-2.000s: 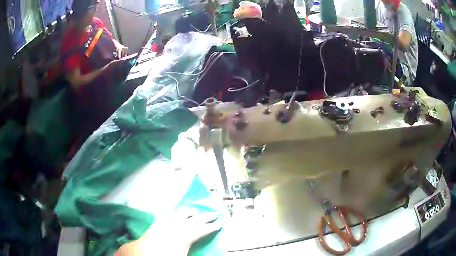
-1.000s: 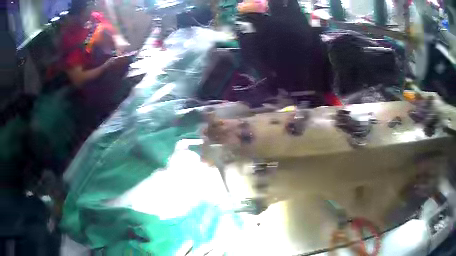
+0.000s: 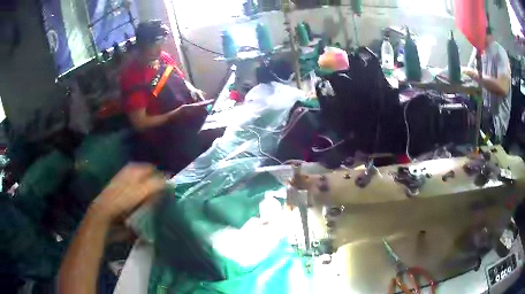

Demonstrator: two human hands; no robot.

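Note:
My left hand (image 3: 128, 192) is raised at the left, blurred, with the bare forearm coming up from the bottom edge. It grips the edge of a green garment panel (image 3: 190, 244), which hangs from it and spreads towards the needle. My right hand is not in view. The cream-beige sewing machine head (image 3: 380, 195) lies across the right, with its presser foot and needle (image 3: 314, 250) at the left end, beside the green cloth. The needle lamp (image 3: 271, 207) is glaring white. Orange-handled scissors (image 3: 411, 281) lie on the bed, cut off by the bottom edge.
A clear plastic bag (image 3: 242, 135) over green cloth lies behind left. A black pile (image 3: 362, 109) stands behind the machine. A person in red (image 3: 144, 97) is at the left, another person (image 3: 496, 80) at back right. Thread cones (image 3: 410, 57) stand behind.
The view has tilted up and shifted left. A hand lay on the cloth near the needle two seconds ago; now my left hand is up at the left, lifting green cloth.

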